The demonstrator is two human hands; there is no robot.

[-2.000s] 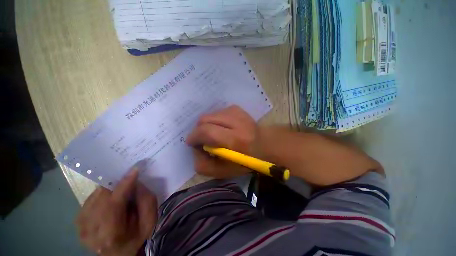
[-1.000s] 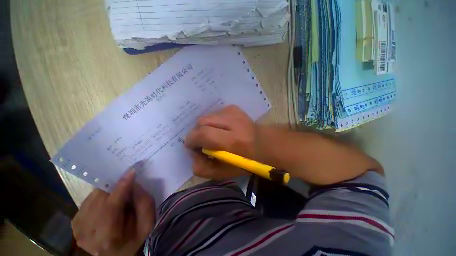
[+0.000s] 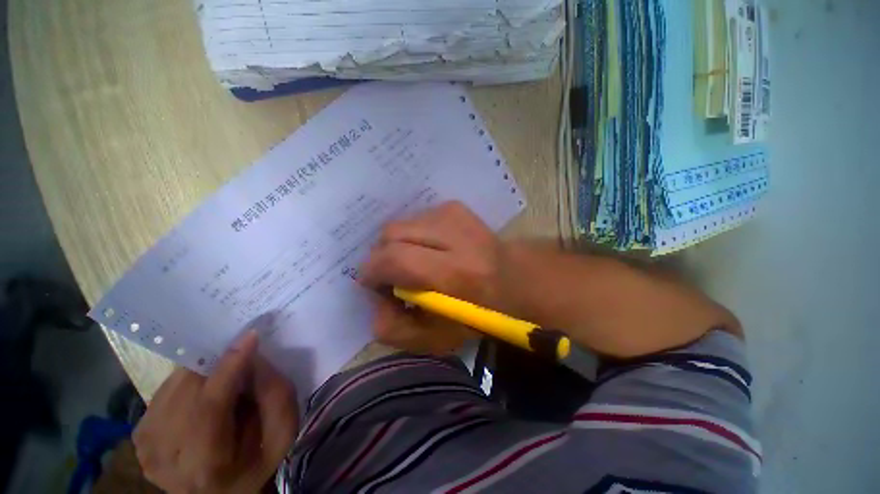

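Observation:
A white delivery note (image 3: pixel 280 212) with a printed heading and punched holes at both ends lies slanted on the light wood desk. My right hand (image 3: pixel 434 275) grips a yellow pen (image 3: pixel 478 317) over the lower middle of the sheet. The pen's black end points to the lower right; its tip is hidden by my fingers. Small handwritten marks show just left of the fingers. My left hand (image 3: pixel 220 415) holds nothing; its index finger rests on the sheet's lower left part and its other fingers are bent at the sheet's lower edge.
A thick stack of white lined sheets (image 3: pixel 386 43) lies just beyond the note. A thick pile of light-blue forms (image 3: pixel 680 116) with a white barcode label stands to the right. The desk's curved edge (image 3: pixel 58 222) runs down the left. A blue object (image 3: pixel 96 439) shows at the lower left.
The handwritten marks beside my right hand have grown. My right hand and the pen have barely moved. The note's left end sits slightly farther left in view. The blue object has appeared at the lower left.

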